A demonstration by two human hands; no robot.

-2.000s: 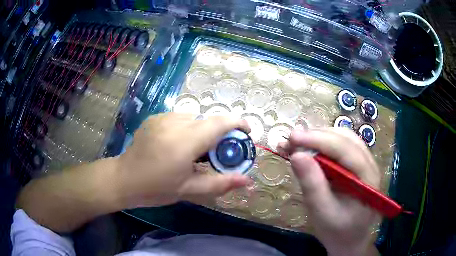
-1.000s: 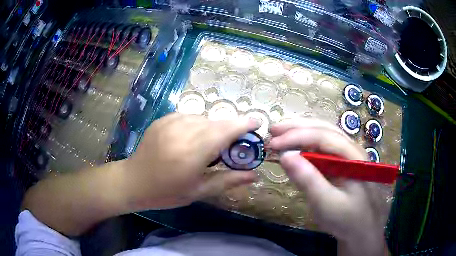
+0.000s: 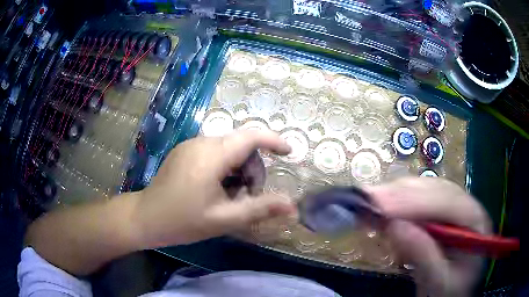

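My right hand [image 3: 432,226], blurred, holds a dark-rimmed small loudspeaker [image 3: 336,212] at its fingertips and the red test probe [image 3: 470,236], whose handle sticks out to the right. The probe's tip is hidden. My left hand [image 3: 191,185] has its thumb and forefinger spread, with a second dark round loudspeaker [image 3: 250,174] in the curl of its other fingers. Below both hands lies the clear receiving tray [image 3: 232,93] with round pockets. Several loudspeakers [image 3: 405,141] with pale rings sit in its right-hand columns.
A supply tray [image 3: 110,145] at the left holds rows of dark speakers with red wires. Clear stacked trays [image 3: 348,35] with white labels are behind. A large white-rimmed round object [image 3: 487,52] stands at the upper right. Yellow lines run on the green mat at the right.
The tested loudspeaker has passed from my left fingertips to my right hand, which has moved right and down with the probe. My left thumb and forefinger have come free.
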